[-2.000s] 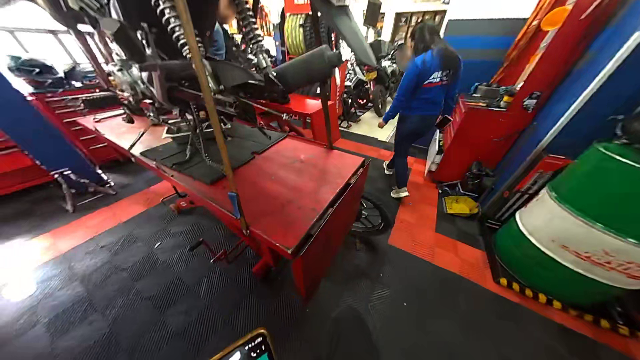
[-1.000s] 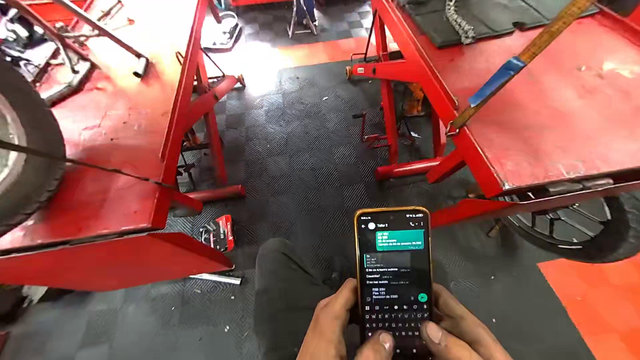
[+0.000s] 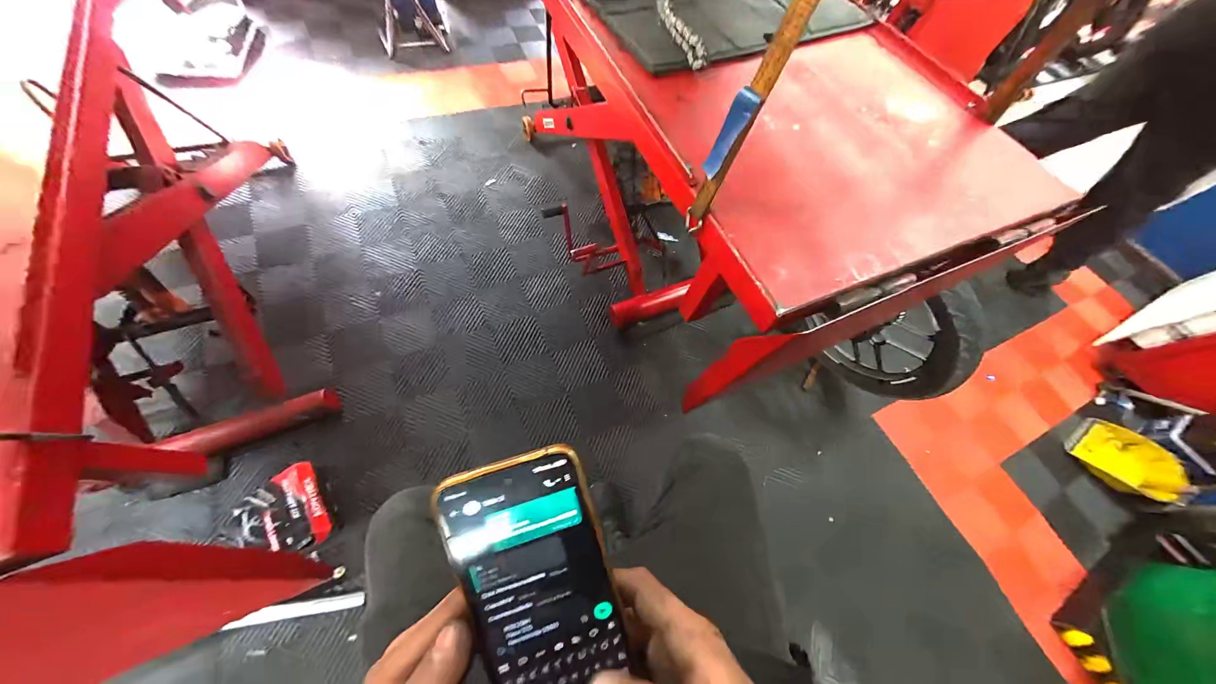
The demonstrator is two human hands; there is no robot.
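A smartphone (image 3: 532,570) in an orange-edged case is held upright above my lap, low in the view. Its lit screen shows a chat and an on-screen keyboard. My left hand (image 3: 427,641) grips its left edge, the thumb beside the screen. Around the right edge is my right hand (image 3: 670,632), with its thumb low over the keyboard. The lower end of the phone and both wrists are cut off by the frame. My knees in dark trousers (image 3: 708,503) lie behind the phone.
Red motorcycle lift tables stand at the left (image 3: 57,313) and right (image 3: 855,180). Under the right one is a wheel (image 3: 893,351). A red and black package (image 3: 299,508) lies on the tiled floor. At the right are a person's dark-clothed leg (image 3: 1092,190), a yellow object (image 3: 1130,461) and a green drum (image 3: 1168,622).
The view has swung down from the workshop, then somewhat right. Both hands, seen on the phone a second ago, still hold it. A person's leg now shows beside the right lift table.
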